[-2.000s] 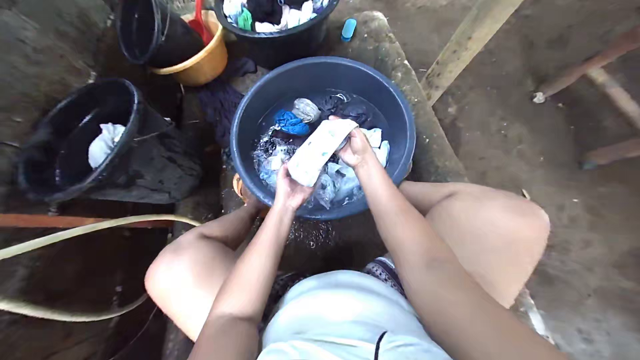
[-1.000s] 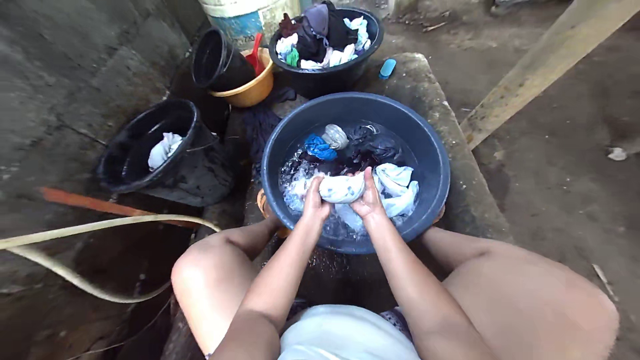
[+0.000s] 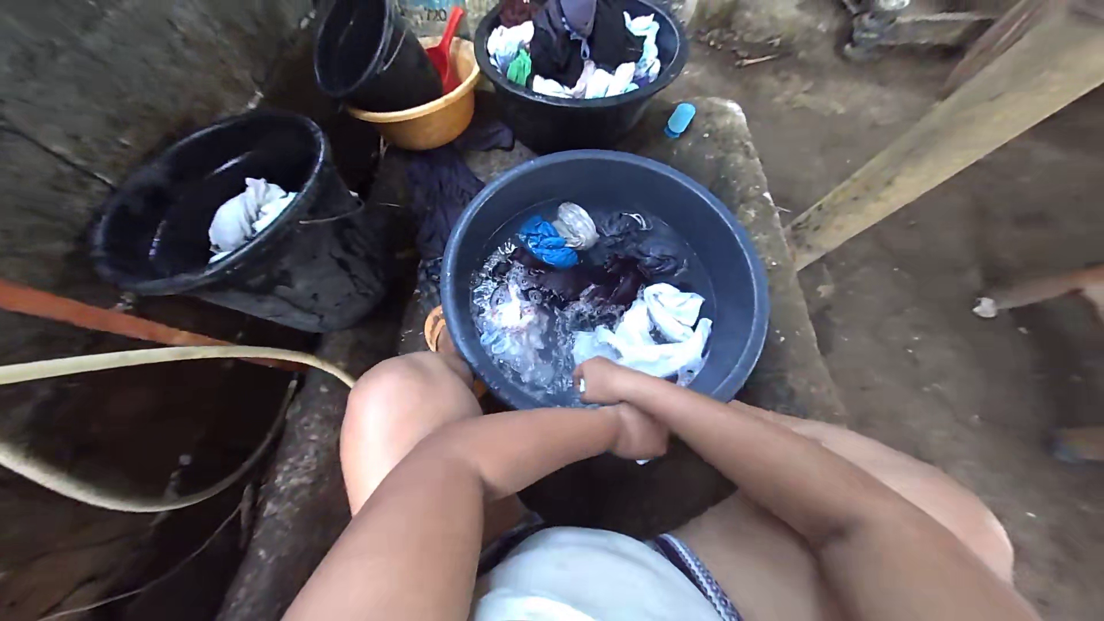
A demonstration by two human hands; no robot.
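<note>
Over the near rim of a dark blue plastic basin (image 3: 750, 293), my wrists cross. My left hand (image 3: 640, 433) is a fist just outside the rim, with a bit of white cloth showing below it. Just inside the rim, my right hand (image 3: 602, 381) is closed, a speck of white at its fingers. The rest of the cloth is hidden by hands and forearms. Sudsy water in the basin holds white cloth (image 3: 660, 332), blue cloth (image 3: 548, 241), a grey-white bundle (image 3: 576, 226) and dark cloth (image 3: 651, 250).
A black bucket (image 3: 336, 259) with white cloth lies tilted at left. Behind are an orange basin (image 3: 423, 129) with a red-handled tool (image 3: 444, 52) and a black tub (image 3: 573, 116) of clothes. A blue object (image 3: 680, 119) rests on the concrete slab (image 3: 733, 147). A pale hose (image 3: 172, 354) curves at left.
The white patterned cloth, earlier held up between both hands over the basin, is now mostly hidden. My hands have come down to the near rim and my wrists have crossed.
</note>
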